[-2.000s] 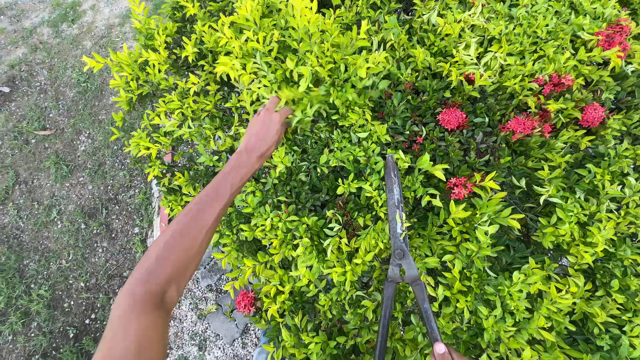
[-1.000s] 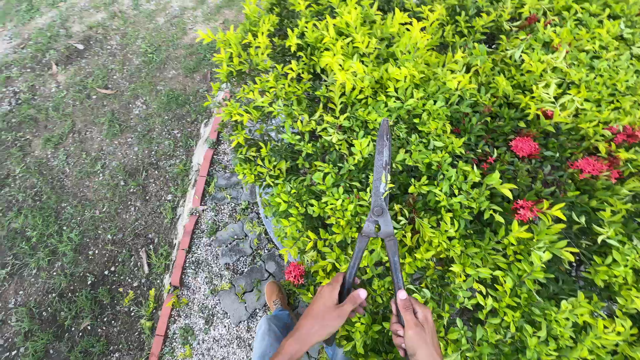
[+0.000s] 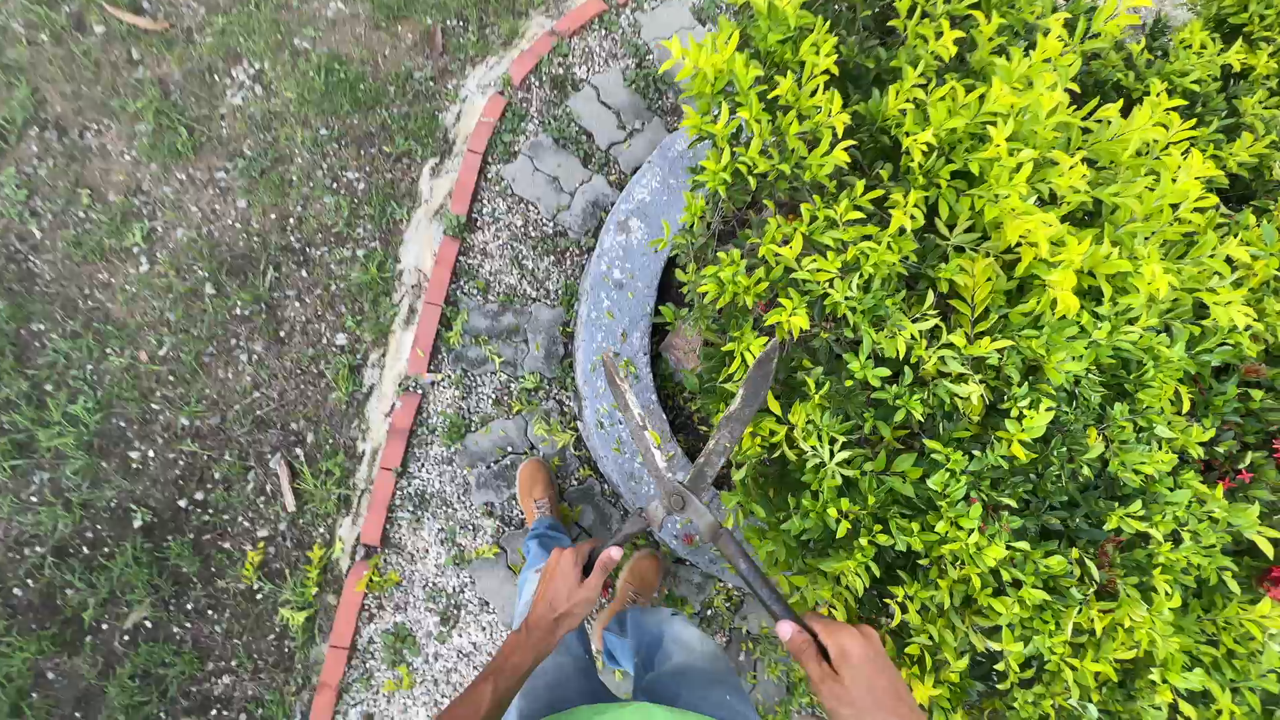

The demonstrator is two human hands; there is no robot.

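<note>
My left hand [image 3: 568,590] grips one handle of a pair of metal hedge shears, and my right hand [image 3: 850,668] grips the other. The shears [image 3: 683,498] are spread wide, their blades pointing away from me. One blade lies over the grey concrete ring of the planter; the tip of the other reaches the edge of the leafy shrub [image 3: 960,330]. Bright yellow-green leaves top the shrub, and a few red flowers [image 3: 1270,580] show at the right edge.
The curved concrete planter rim [image 3: 610,310] bears scattered cut leaves. Grey pavers [image 3: 545,175] set in gravel run beside it, bordered by red bricks [image 3: 428,325]. Grass and bare soil [image 3: 180,350] lie left. My tan boots [image 3: 537,490] stand near the rim.
My left hand was in the shrub's leaves two seconds ago, then came to the shears. The blades, closed a second ago, are now wide apart. The view has swung left.
</note>
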